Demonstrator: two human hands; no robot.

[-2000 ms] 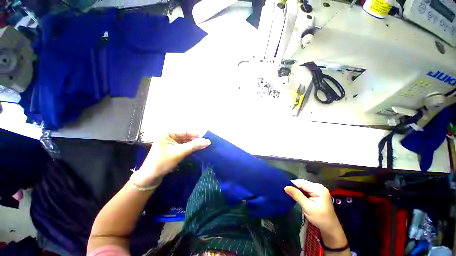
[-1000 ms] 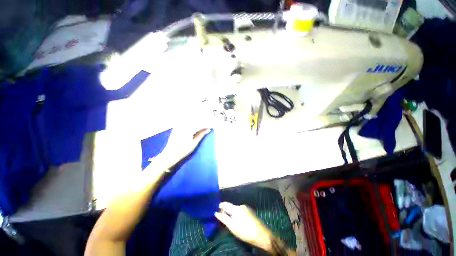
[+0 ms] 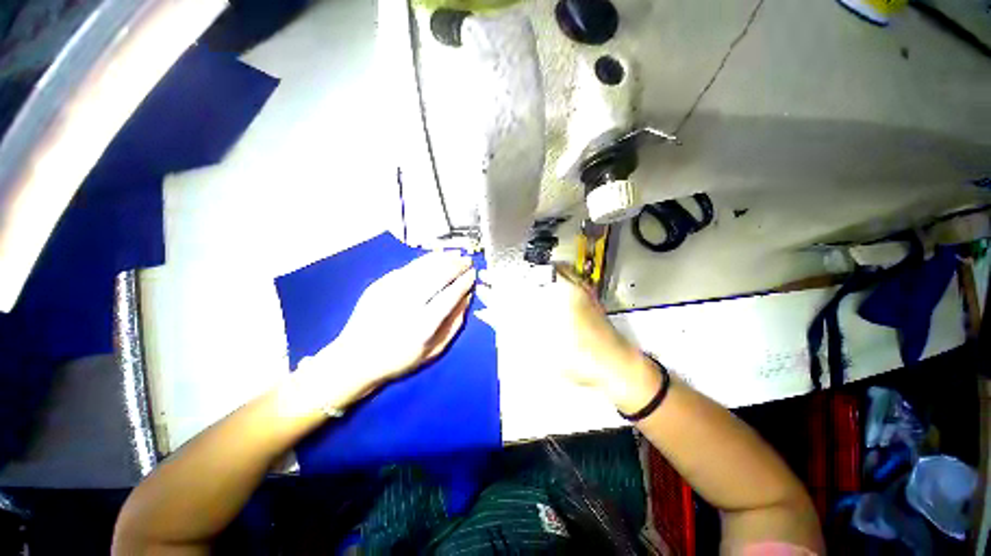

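Observation:
A bright blue cloth panel (image 3: 424,402) lies flat on the white sewing table and hangs over its front edge. My left hand (image 3: 397,315) rests on the panel, fingers pointing to the needle area, pressing the cloth. My right hand (image 3: 560,320) is at the panel's right edge, close beside the needle area; its fingertips are washed out by glare, so its hold is unclear. The sewing machine head (image 3: 511,130) stands over the fingertips and partly hides the needle area. The panel's upper edge reaches the needle area.
Black scissors (image 3: 665,225) and yellow-handled snips (image 3: 592,255) lie right of the needle area. More blue pieces (image 3: 120,206) lie at left. Dark strips (image 3: 828,326) and blue cloth (image 3: 911,304) hang at right. A curved pale bar (image 3: 98,119) crosses the upper left.
The view has moved closer to the machine. The blue panel now lies under the needle area. My right hand has moved from the panel's lower corner up beside the machine head; my left hand lies on the cloth.

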